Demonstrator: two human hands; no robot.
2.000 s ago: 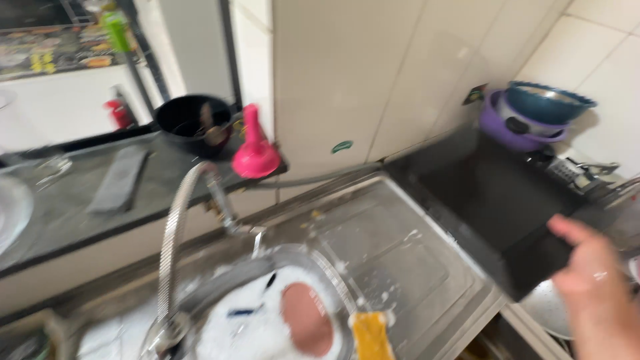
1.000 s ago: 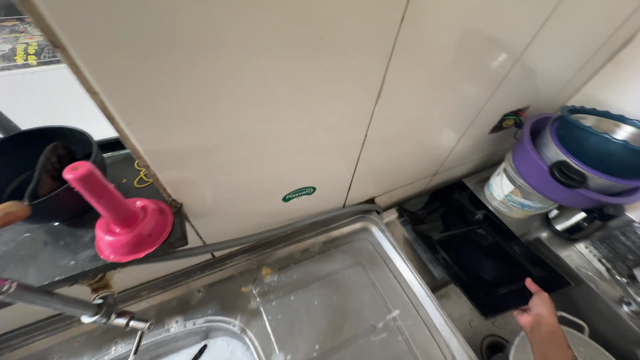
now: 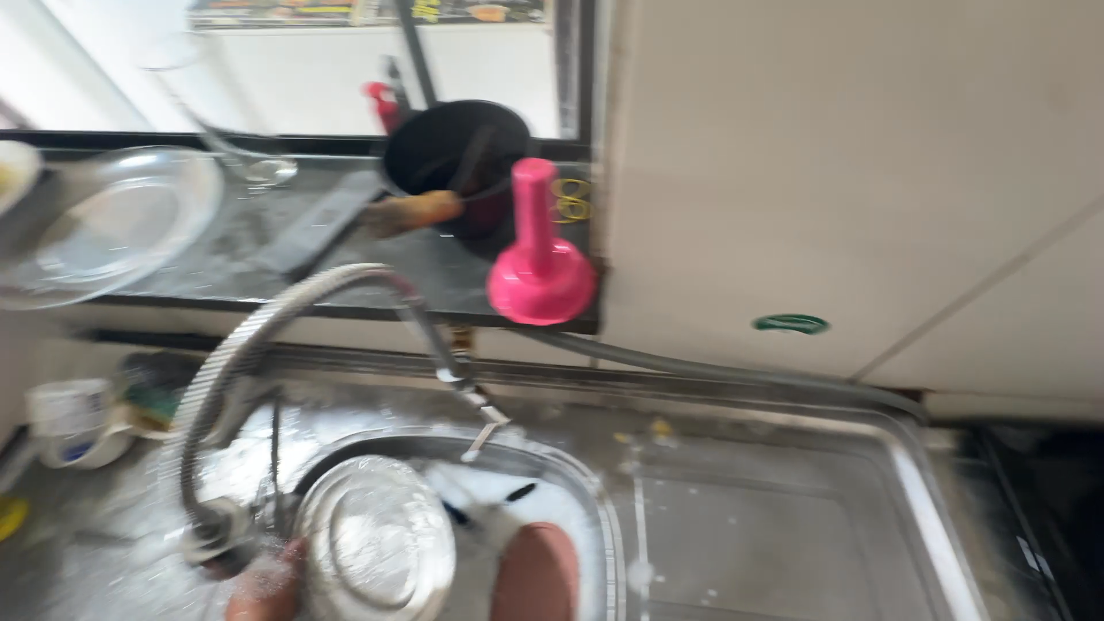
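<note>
At the bottom left, my left hand [image 3: 266,586], partly cut off and blurred, grips the left edge of a round, wet, silvery plate or lid [image 3: 375,539]. This piece is tilted over the left part of the sink basin [image 3: 611,552]. The end of a flexible metal faucet hose [image 3: 211,517] is just above the hand. Inside the basin lie white suds, a pinkish-brown oval object [image 3: 536,573] and a small dark piece [image 3: 521,492]. My right hand is out of view. A dark tray [image 3: 1044,492] shows at the right edge.
On the dark ledge stand a pink plunger-shaped object [image 3: 541,276], a black pot [image 3: 457,142], a wooden-handled utensil [image 3: 414,211] and a clear glass dish [image 3: 129,224]. A white cup [image 3: 73,423] and a sponge [image 3: 159,397] sit left of the hose. The steel drainboard [image 3: 759,535] extends right.
The view has swung left. The hand seen at the dark tray on the right is out of view. My left hand and the round silvery piece now show at the basin.
</note>
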